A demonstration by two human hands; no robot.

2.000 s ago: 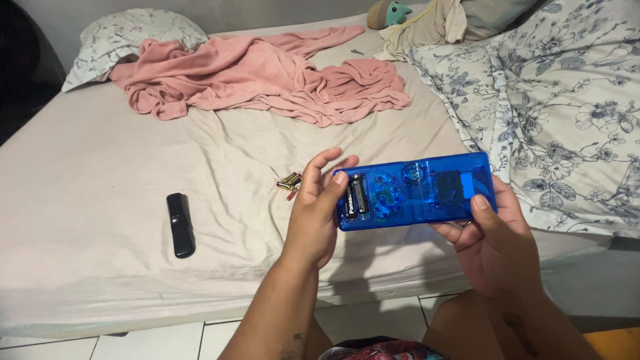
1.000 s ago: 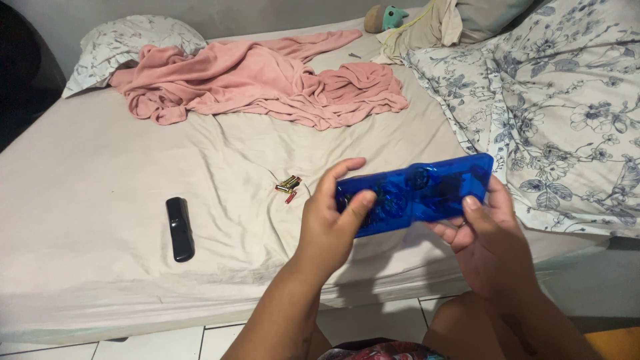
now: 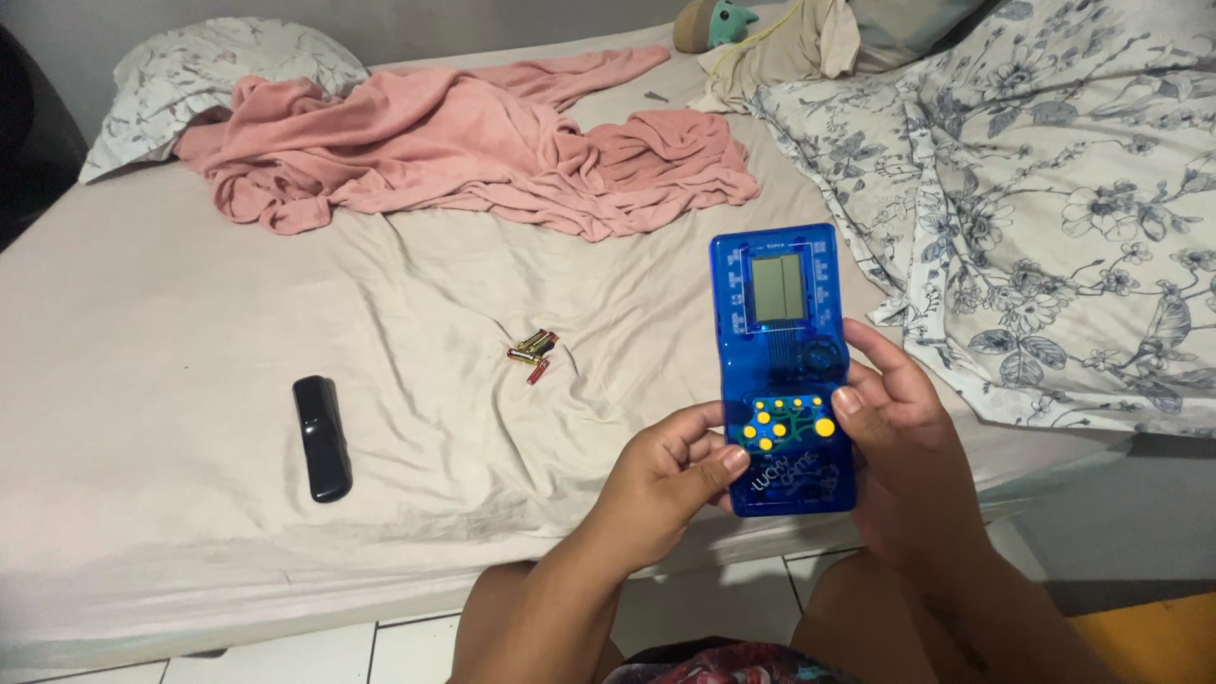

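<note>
A translucent blue handheld electronic game (image 3: 784,370) is held upright between my two hands, its front toward me, with a small grey screen at the top and yellow buttons below. My left hand (image 3: 665,480) grips its lower left edge, thumb on the front. My right hand (image 3: 898,437) holds the right edge, thumb beside the large yellow button. The screen shows no clear picture. The back of the game is hidden. Several small batteries (image 3: 532,350) lie in a loose pile on the bed sheet, left of the game.
A glossy black object (image 3: 321,437), perhaps a remote control, lies on the bed (image 3: 190,361) at the left. Behind are a pink blanket (image 3: 456,142), a patterned pillow (image 3: 223,76) and a plush toy (image 3: 712,24). Floral bedding (image 3: 1064,209) spreads at the right. Below are floor tiles (image 3: 313,651).
The game was held sideways with its back and two dark batteries showing; now it stands upright with screen and buttons toward me. Both hands have shifted their grip on it.
</note>
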